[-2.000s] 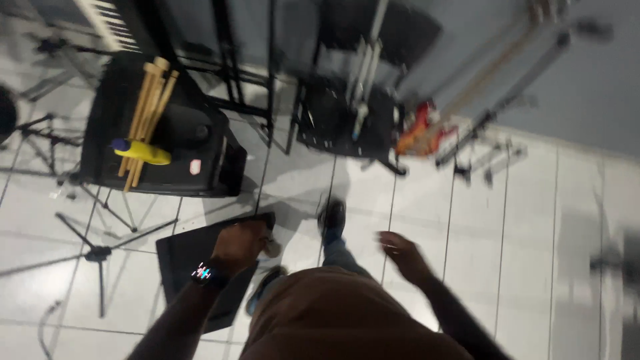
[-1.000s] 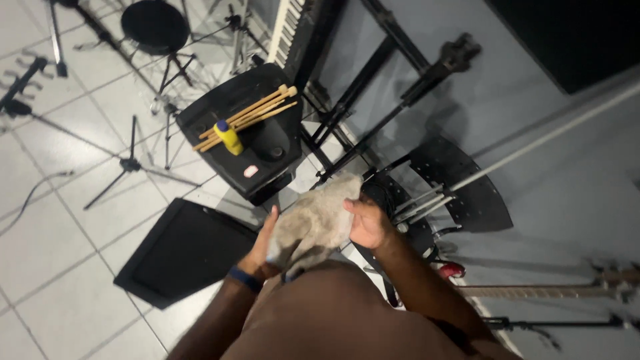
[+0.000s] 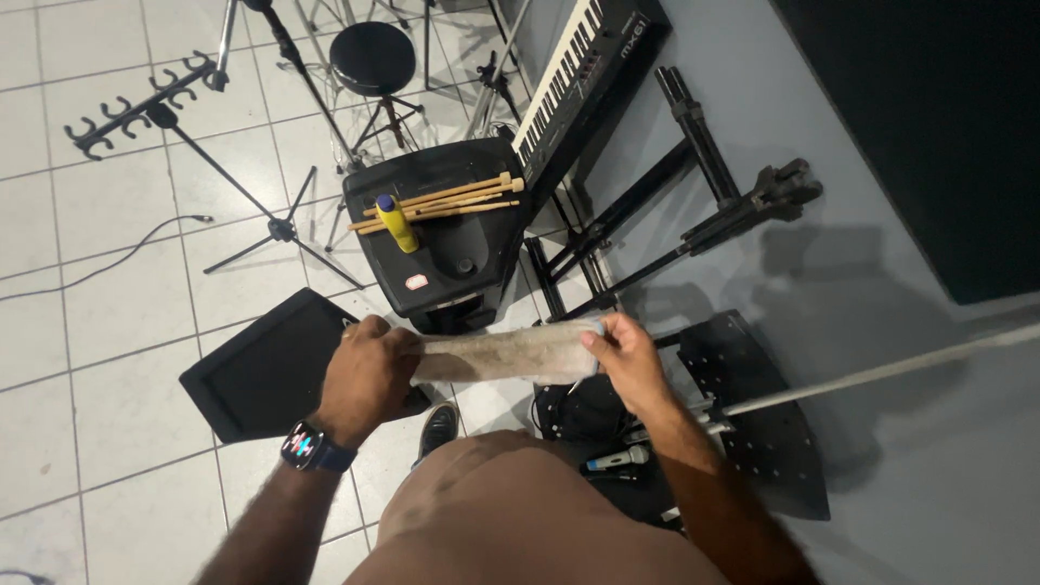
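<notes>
A stained, whitish cloth [image 3: 508, 355], folded into a long strip, is stretched between my two hands in front of my body. My left hand [image 3: 366, 378], with a smartwatch at the wrist, grips its left end. Thumb and fingers of my right hand [image 3: 626, 361] pinch the right end, which has a light blue edge. Beyond the cloth stands a black loudspeaker cabinet [image 3: 439, 280]. On its surface lie several wooden drumsticks and mallets [image 3: 455, 199], and a yellow bottle with a purple cap [image 3: 396, 223] is beside and partly over them.
A black floor wedge [image 3: 260, 370] lies left of my left hand. Black stands [image 3: 280, 230], a round stool [image 3: 373, 58] and a keyboard [image 3: 569, 89] are farther off. At right are a perforated black stand desk [image 3: 764, 422] and a microphone [image 3: 617, 458]. A cable [image 3: 138, 248] crosses the tiles.
Two seconds ago my hands were apart, the right one without the cloth. One second ago both held the cloth spread wider; now it is a narrow strip. The view has turned strongly.
</notes>
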